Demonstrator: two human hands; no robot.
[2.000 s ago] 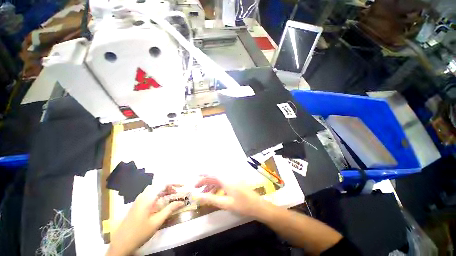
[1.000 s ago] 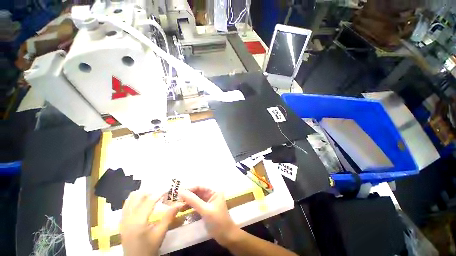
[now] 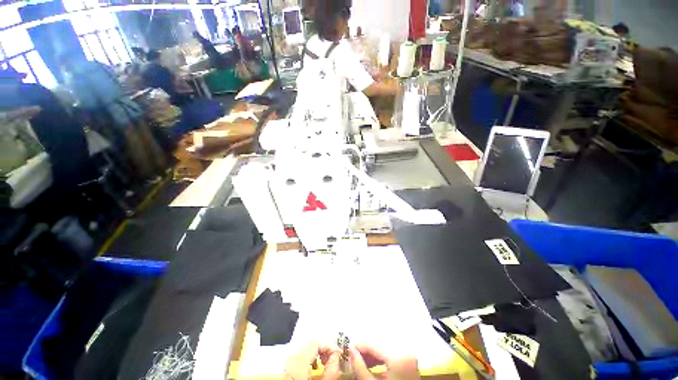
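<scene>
My left hand (image 3: 311,362) and my right hand (image 3: 383,364) are close together at the bottom edge, partly cut off. Between their fingertips they hold a small white label (image 3: 343,343) with black lettering. Small black fabric pieces (image 3: 273,317) lie fanned on the white board (image 3: 338,289), left of my hands. Snips with orange handles (image 3: 470,352) lie on the board's right side. Printed labels (image 3: 515,345) lie just right of them.
The sewing machine head (image 3: 312,200) stands behind the board. Black panels (image 3: 468,245) with a label and loose thread lie right. Thread waste (image 3: 175,361) lies lower left. Blue bins stand right (image 3: 609,249) and left (image 3: 46,334). A tablet (image 3: 511,165) and a person (image 3: 327,74) are behind.
The view has tilted up, showing more of the workshop, the person and the left bin. My hands now appear lower in the picture, still holding the small label.
</scene>
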